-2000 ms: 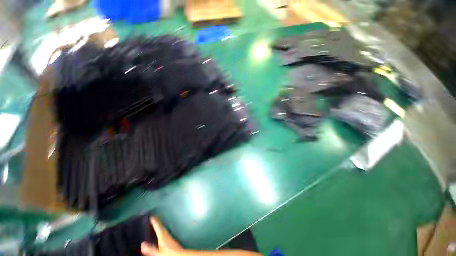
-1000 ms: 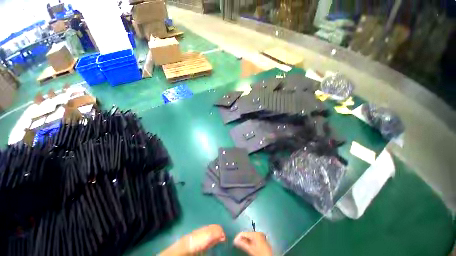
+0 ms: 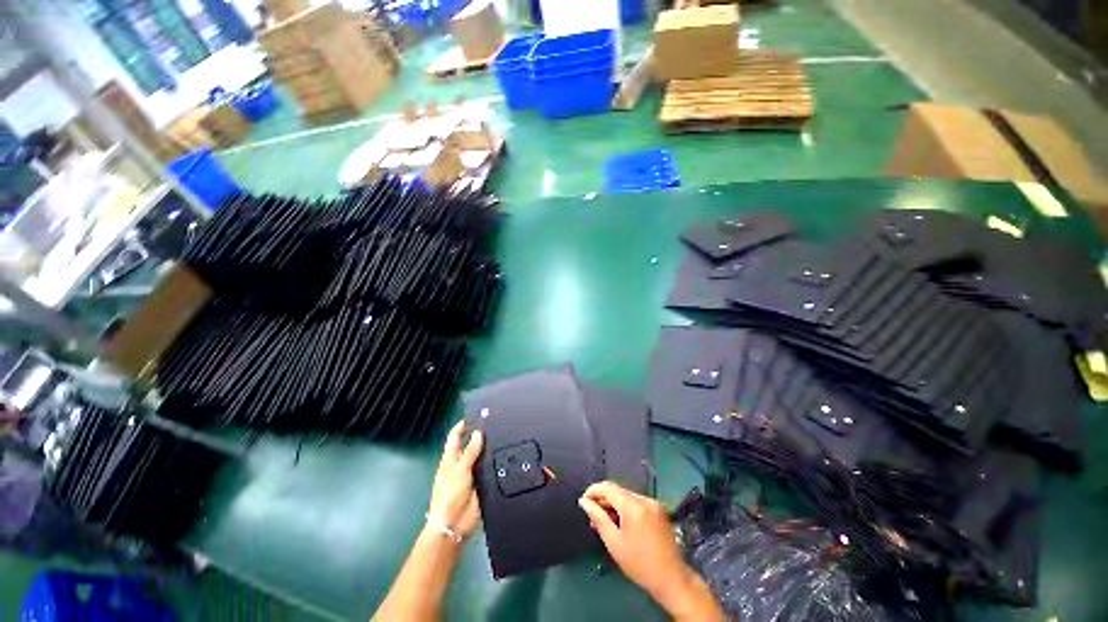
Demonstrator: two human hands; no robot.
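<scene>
A matte black panel (image 3: pixel 541 419) is tilted up in front of me, with a small square box (image 3: pixel 520 468) and two bright dots at its middle. My left hand (image 3: pixel 456 480) grips its left edge. My right hand (image 3: pixel 617 516) pinches the end of a thin cable (image 3: pixel 552 474) with an orange tip beside the box. More black panels (image 3: pixel 626 437) lie on the green bench behind it. A tangle of dark cables (image 3: pixel 802 474) and a shiny clear bag (image 3: pixel 766 565) lie to the right of my right hand.
Leaning stacks of black panels (image 3: pixel 328 316) stand at the left, beside a carton (image 3: pixel 158 322). Fanned panels (image 3: pixel 875 322) cover the right side of the bench. Blue crates (image 3: pixel 559 73) and a pallet (image 3: pixel 738 97) stand on the floor beyond.
The view has swung left. A second ago my hands were close together holding no panel; now my left hand holds one up and my right hand is at its cable.
</scene>
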